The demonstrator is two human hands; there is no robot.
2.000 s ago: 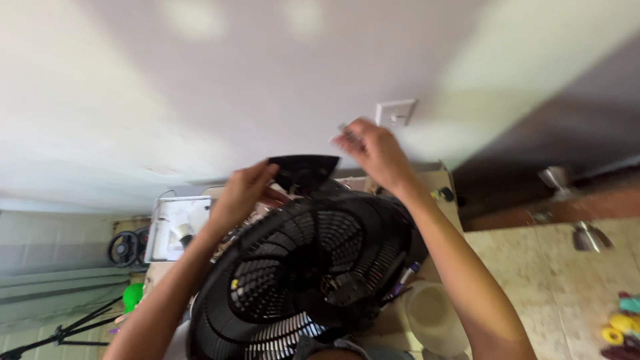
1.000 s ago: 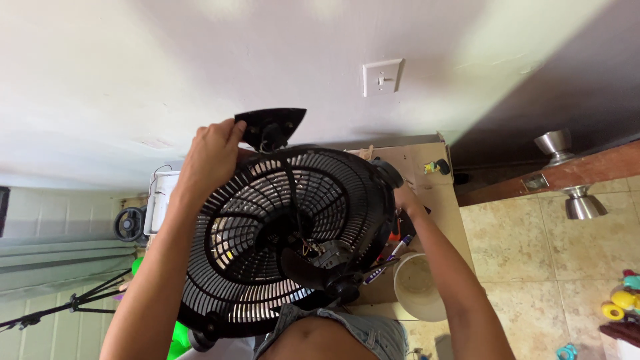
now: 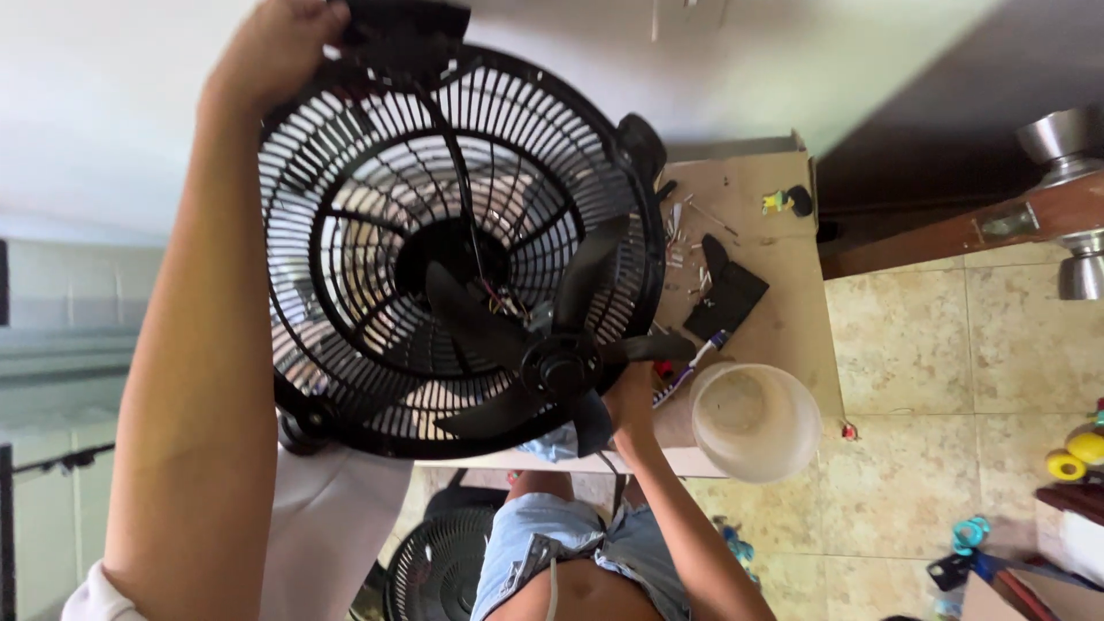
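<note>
A black round fan grille [image 3: 539, 99] is held up at a tilt in front of me. At its top edge, my left hand [image 3: 280, 39] grips a dark plastic housing [image 3: 405, 30]. The black fan blades [image 3: 562, 366] sit at the grille's lower right, with thin coloured wires [image 3: 500, 302] beside them near the grille's centre. Behind the lower right rim and blades is my right hand [image 3: 631, 397]; its fingers are hidden, so its hold cannot be told.
Cardboard [image 3: 789, 328] on the table carries loose screws, a black plastic part [image 3: 729, 302], a toothbrush [image 3: 694, 366] and a translucent tub [image 3: 806, 423]. Another black fan [image 3: 440, 561] stands below. A wooden door edge with metal knobs [image 3: 1082, 267] is at right.
My left hand has moved up and left in view with the dark housing, and the fan is raised. My right hand, near the wall two seconds ago, is now low beside the blades.
</note>
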